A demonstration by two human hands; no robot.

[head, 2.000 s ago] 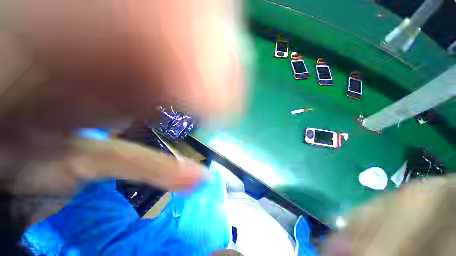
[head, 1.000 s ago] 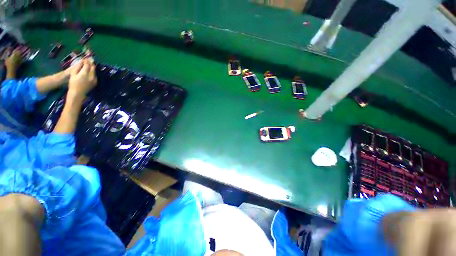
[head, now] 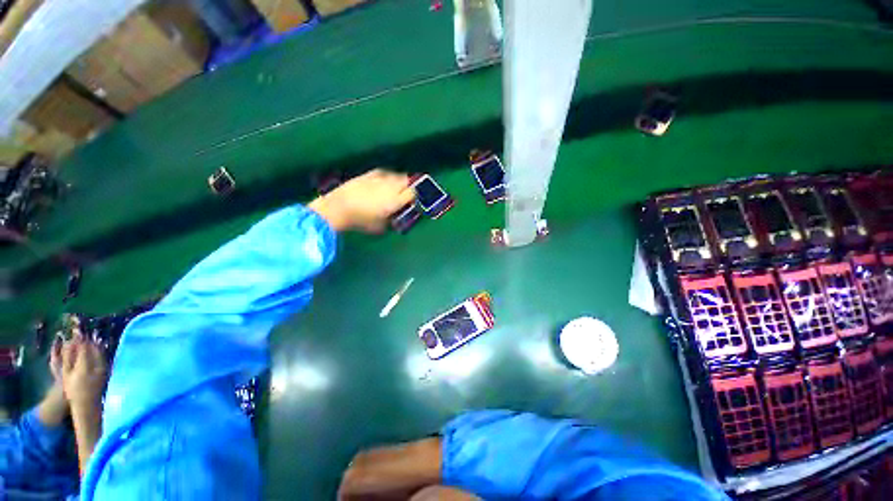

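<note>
My left hand (head: 367, 201) reaches out over dark-screened phone units at the back of the green worktop. Its fingers are at one unit (head: 405, 217) and partly cover it; a grip cannot be told. Another unit (head: 431, 195) lies just right of the fingertips. My right hand (head: 397, 470) is low in the picture, cut off by the bottom edge, with its fingers hidden. A pale phone unit (head: 455, 329) with a red end and a yellow-orange tab lies screen up between my hands.
A grey-white post (head: 539, 117) stands beside another unit (head: 488, 176). A thin pale tool (head: 397, 297) and a white round item (head: 588, 344) lie on the worktop. A black tray of red housings (head: 769, 311) is at right. Another person's hands (head: 78, 367) are at far left.
The view has swung to the right. My left hand now reaches to the units at the back. My right hand has come in from the right to the bottom middle.
</note>
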